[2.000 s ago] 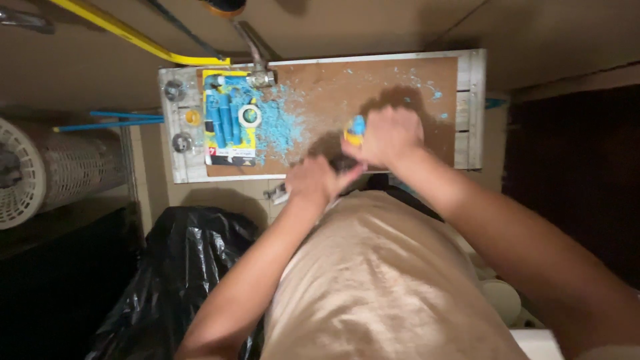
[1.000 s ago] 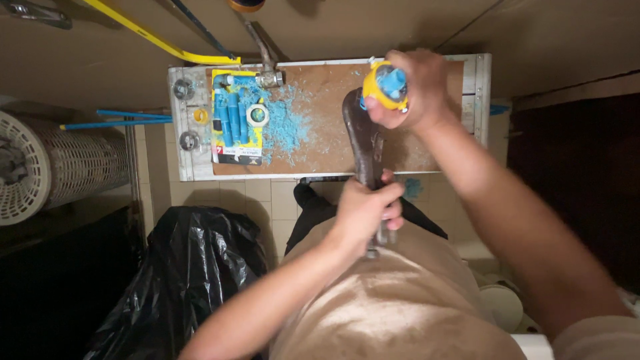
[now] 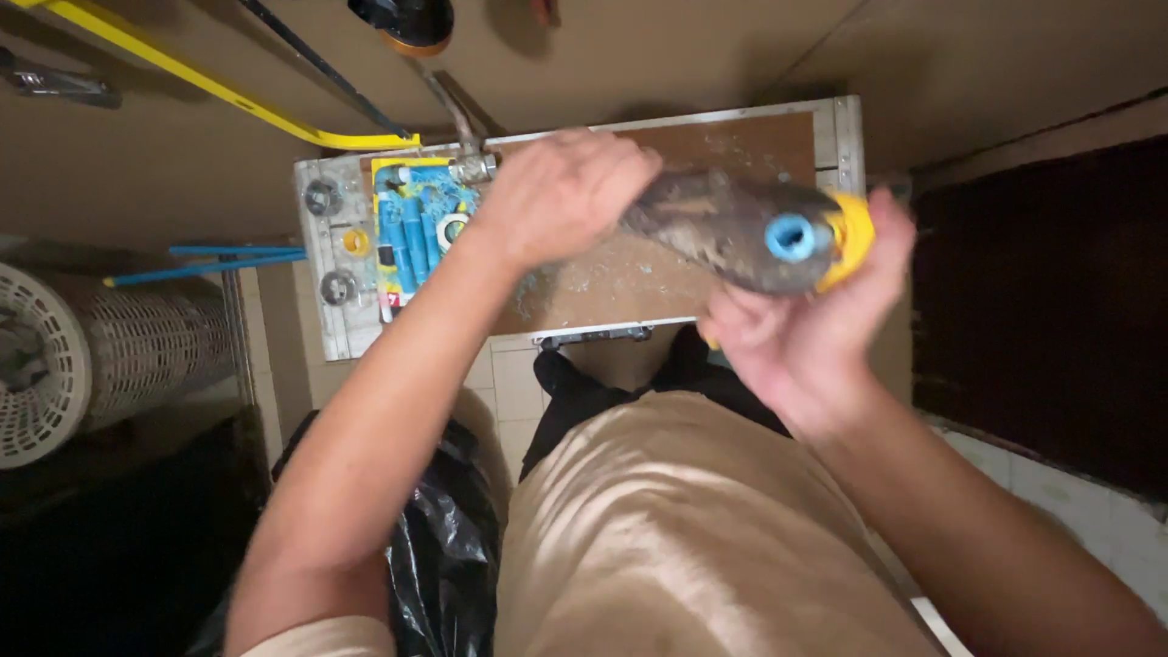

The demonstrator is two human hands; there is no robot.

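Observation:
My left hand (image 3: 570, 196), above the board, grips the narrow left end of a long, dark, worn tool (image 3: 707, 224), whose exact kind I cannot tell. Beyond my fingers, the tool's wide end reaches to my right hand (image 3: 808, 333), which holds a yellow ring-like piece (image 3: 850, 242) at that end. A short blue pipe piece (image 3: 790, 238), its round opening facing up, shows against the tool beside the yellow piece. Part of the yellow piece is hidden, and blur obscures how the parts join. Blue pipe lengths (image 3: 415, 237) and a white tape roll (image 3: 452, 233) lie behind my left forearm.
A brown board (image 3: 630, 283) with blue shavings covers the low bench. A hammer-like metal tool (image 3: 474, 167) and a yellow-framed saw (image 3: 265, 114) are at its back left. Longer blue pipes (image 3: 210, 265), a white plastic basket (image 3: 155, 338) and a black plastic bag (image 3: 443, 547) are left.
Both hands stay on the dark tool and yellow piece, but the tool has swung from upright to lying across the view. My left hand has moved up and left; my right hand is lower.

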